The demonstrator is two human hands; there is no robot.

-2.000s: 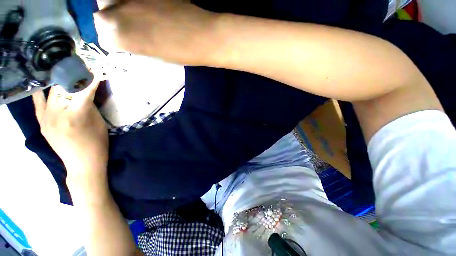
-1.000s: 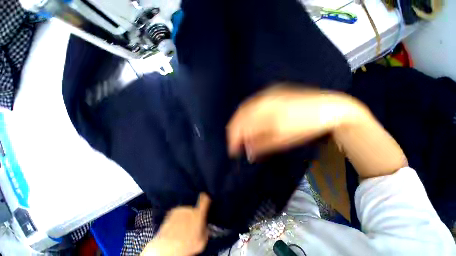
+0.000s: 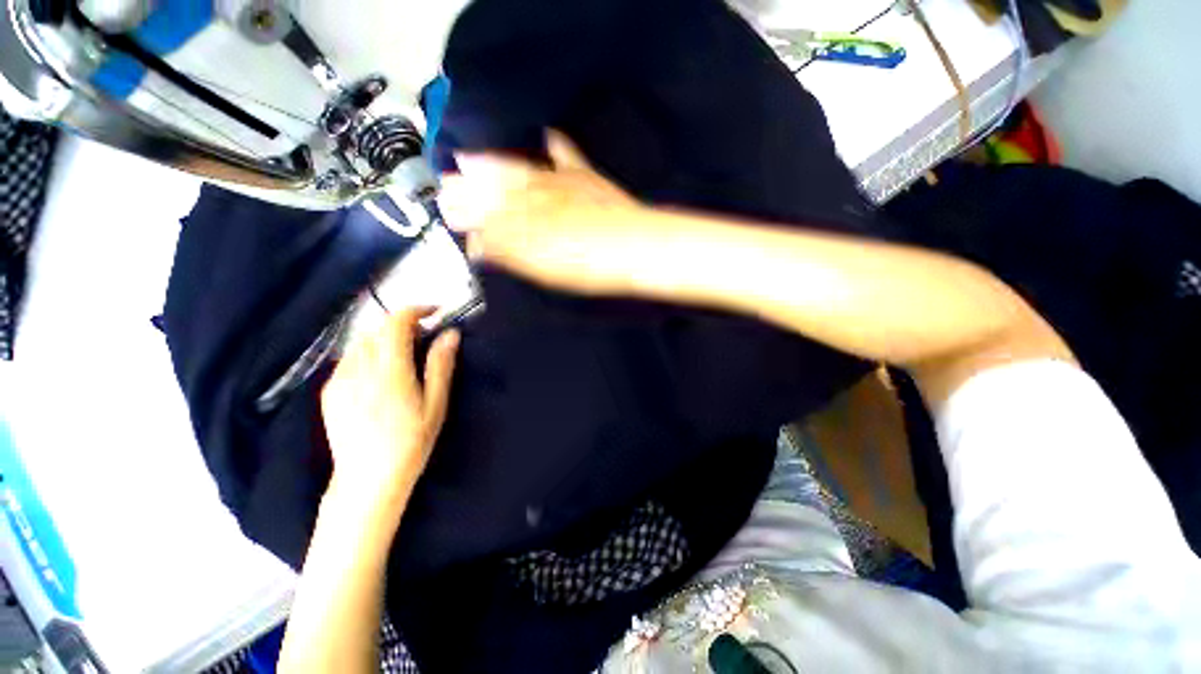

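Observation:
The dark navy garment [image 3: 580, 395] covers the table under both hands and hangs over its front edge. A gap in the cloth shows the white table below the needle area. The sewing machine [image 3: 198, 132] is at upper left, with its lamp [image 3: 411, 178] just above the gap. My left hand [image 3: 382, 388] lies at the gap's lower left edge, thumb and fingers apart; its fingertips touch the cloth edge. My right hand [image 3: 533, 211] is slightly blurred on the cloth right of the lamp; whether it pinches cloth cannot be told. Checked fabric [image 3: 606, 560] shows at the garment's lower edge.
Blue and yellow-green snips [image 3: 856, 51] lie on the table at upper right. A navy pile [image 3: 1054, 290] is at right. A cardboard box [image 3: 863, 461] stands below the right forearm. More checked cloth [image 3: 24, 198] hangs at far left.
The garment has been turned and spread, and a small gap now shows below the needle. Since the last frame, my left hand moved up to the gap and my right hand moved up-left beside the lamp.

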